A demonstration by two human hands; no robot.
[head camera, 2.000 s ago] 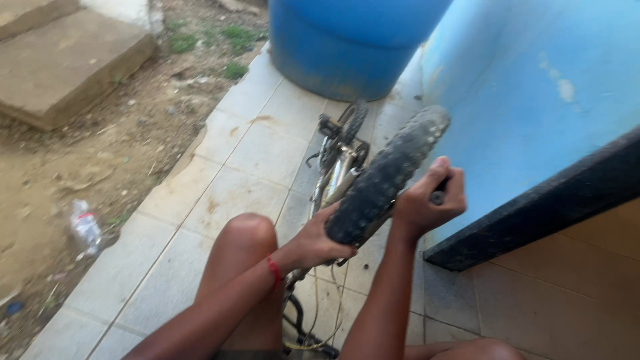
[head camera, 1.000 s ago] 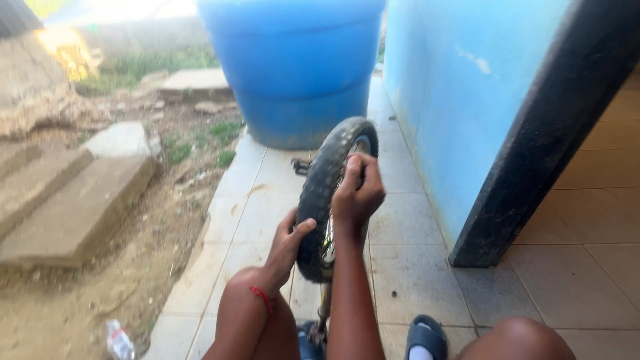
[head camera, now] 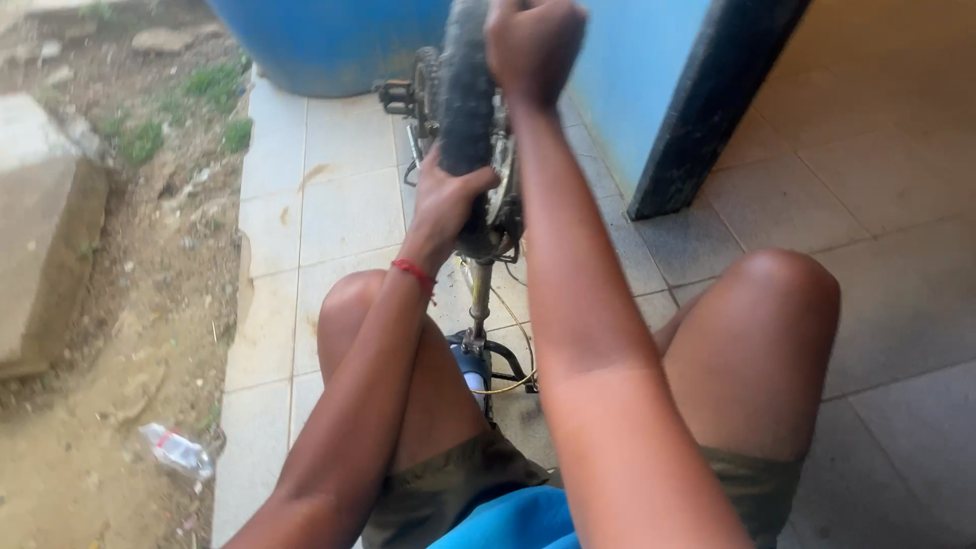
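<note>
A knobby black bicycle tire [head camera: 465,99] on its wheel stands upright between my knees, its top cut off by the frame edge. My left hand [head camera: 450,194], with a red string bracelet [head camera: 413,272] at the wrist, grips the tire's near lower part, thumb across the tread. Raised at the wheel's right upper side, my right hand [head camera: 537,46] is curled into a fist; whether it holds something is hidden. Beneath the wheel are a fork or stem tube [head camera: 480,293], a black handlebar [head camera: 507,358] and a yellowish cable [head camera: 526,335]. A pedal [head camera: 396,97] shows behind the tire.
A large blue tub [head camera: 335,46] stands beyond the wheel. To the right is a light blue wall [head camera: 633,84] with a dark edge post [head camera: 709,99]. Dirt ground, a concrete step [head camera: 46,244] and a crumpled plastic bottle [head camera: 179,451] lie left of the tiled floor [head camera: 267,305].
The wheel, tilted to the right two seconds ago, now stands nearly upright. Both hands have stayed at it. The view has tipped down since one second ago.
</note>
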